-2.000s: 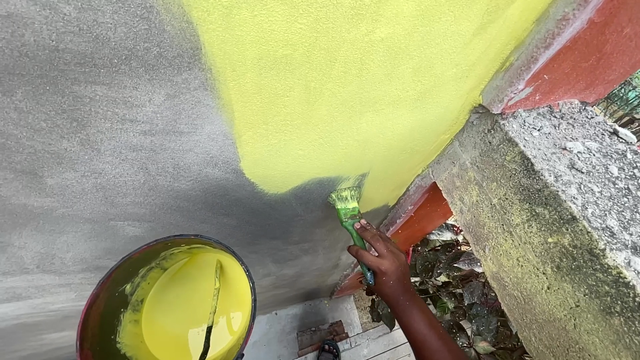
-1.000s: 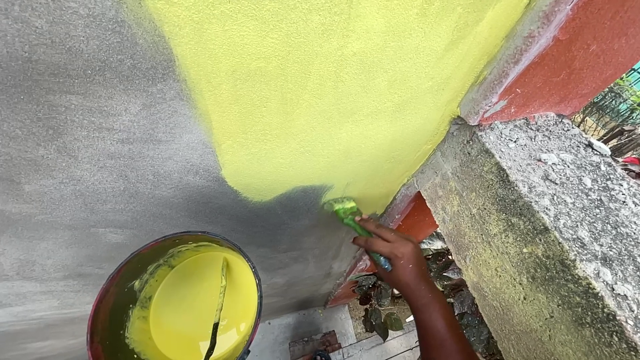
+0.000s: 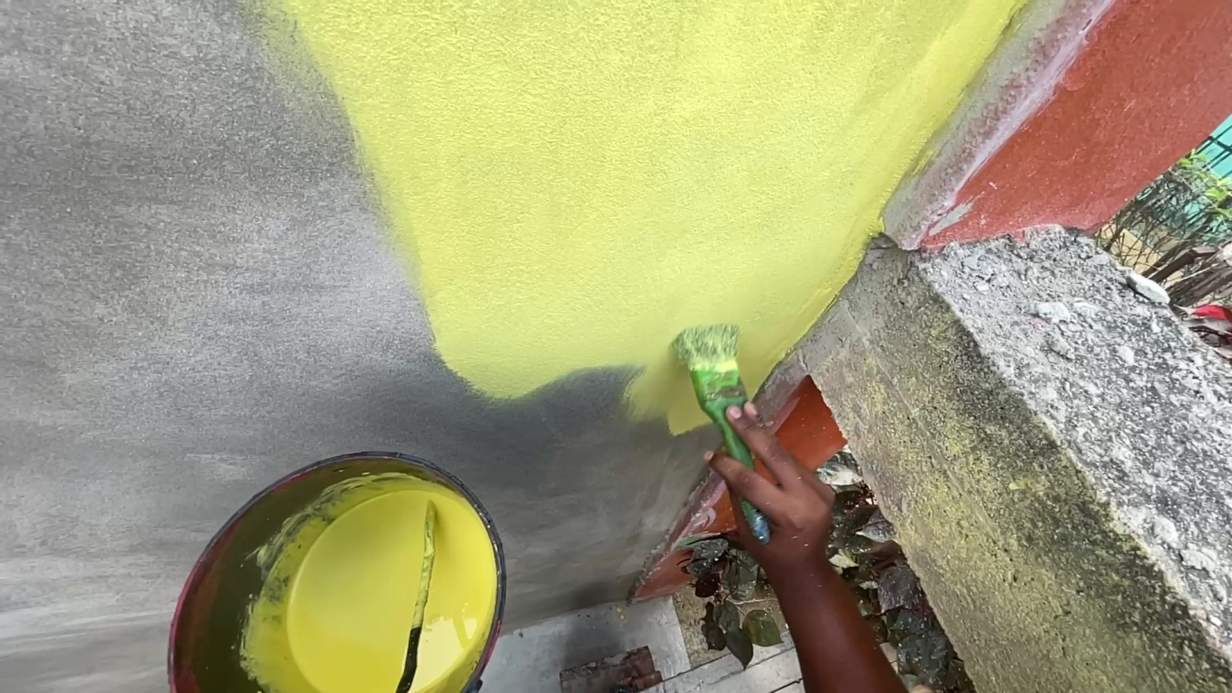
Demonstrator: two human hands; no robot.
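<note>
My right hand (image 3: 784, 491) grips a green-handled paintbrush (image 3: 722, 395), its paint-covered bristles against the yellow-painted part of the wall (image 3: 616, 192). Left of and below the brush, the wall's surface is bare grey (image 3: 192, 289). At the lower left is a bucket (image 3: 207, 587) of yellow paint (image 3: 361, 577), with a thin paint-coated stick (image 3: 423, 568) leaning in it. My left hand is out of view.
A rough concrete ledge (image 3: 1011, 462) runs down the right side, beneath a red-painted pillar (image 3: 1078, 135). Dark leafy plants (image 3: 905, 606) grow below my forearm. A brick piece (image 3: 611, 671) lies on the ground near the bucket.
Fresh yellow paint covers a patch of wall that was grey, just below the brush. The brush has moved up the wall, still in my right hand.
</note>
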